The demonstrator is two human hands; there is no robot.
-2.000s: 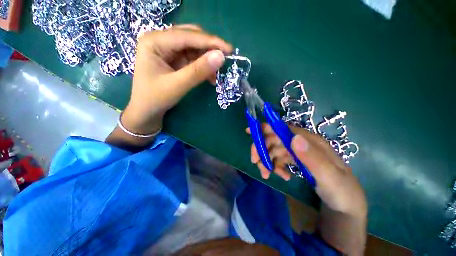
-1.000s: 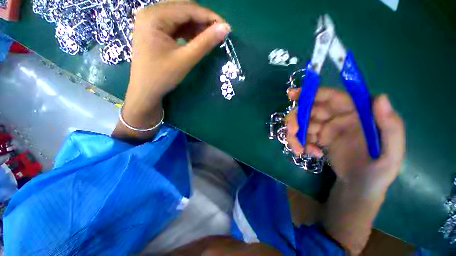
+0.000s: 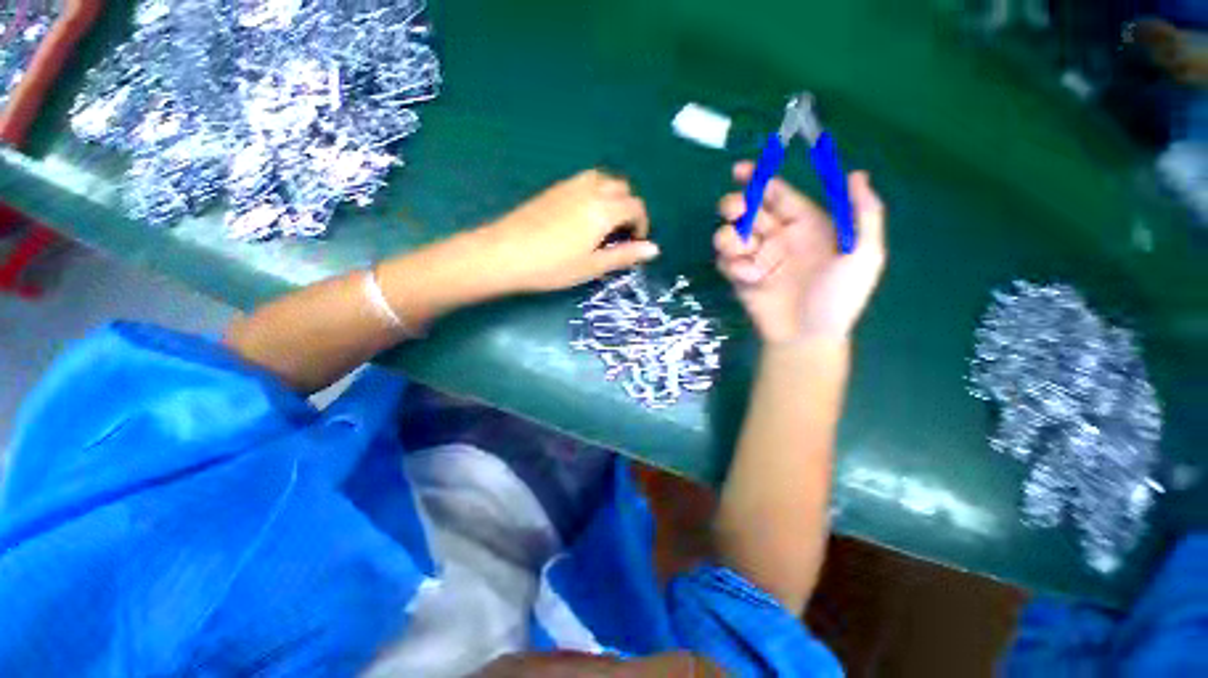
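Observation:
My left hand (image 3: 570, 236) is bare, palm down, with curled fingertips at the top edge of a small tangled pile of silver frames (image 3: 649, 347). Its fingertips are partly hidden, and I cannot tell whether they hold anything. My right hand (image 3: 804, 272) is to the right of this pile, palm up, and holds the blue-handled cutters (image 3: 799, 122). The cutters' handles are spread and their silver jaws point up and away from me, touching nothing.
A large heap of silver castings (image 3: 272, 113) lies at upper left, beside a red-orange tray edge (image 3: 50, 73). A dense silver pile (image 3: 1066, 411) lies at right. A white paper piece (image 3: 700, 126) lies above my hands. Another person's hand (image 3: 1183, 53) shows blurred at upper right.
The view has shifted and shows more of the table. My left hand, which held a silver casting by its frame, is now at the small pile. My right hand still holds the cutters, spread as one second ago.

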